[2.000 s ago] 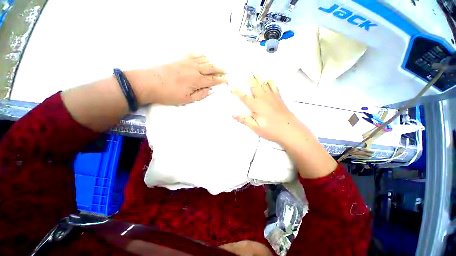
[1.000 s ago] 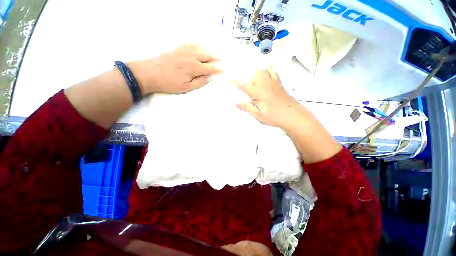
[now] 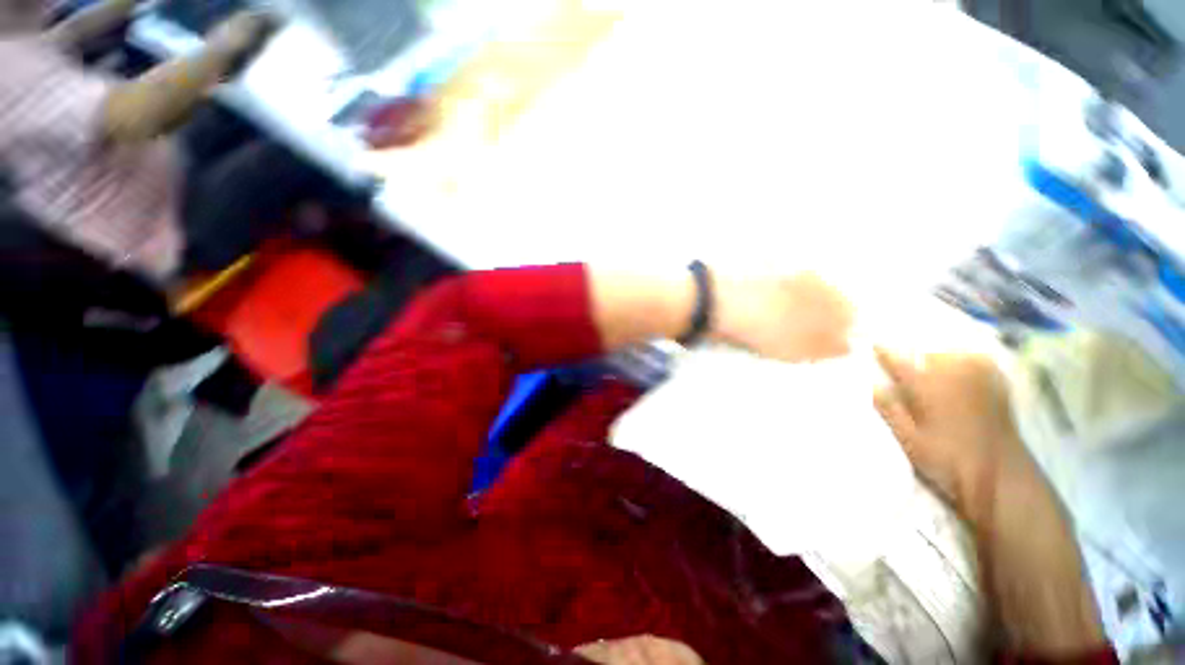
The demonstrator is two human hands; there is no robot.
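The white fabric piece (image 3: 767, 448) lies on the overexposed white table and hangs over its front edge to my lap. My left hand (image 3: 793, 316) rests flat on the cloth, its fingers washed out by glare. My right hand (image 3: 946, 413) lies on the cloth to the right of it, fingers pointing up and left. The view is blurred, so whether either hand pinches the cloth is hard to tell. The blurred needle area of the sewing machine (image 3: 1007, 288) is beyond my right hand.
Pale cloth (image 3: 1105, 379) lies by the machine at right. Blurred dark red scissors (image 3: 396, 121) lie at the table's far left. Another person's arm (image 3: 176, 94) shows at upper left. An orange-red object (image 3: 289, 305) is below the table, with part of a blue crate (image 3: 509, 422).
The view has swung to the left, so my hands, the cloth and the machine now appear further right. The table's left end and another person have come into view. The image has become blurred.
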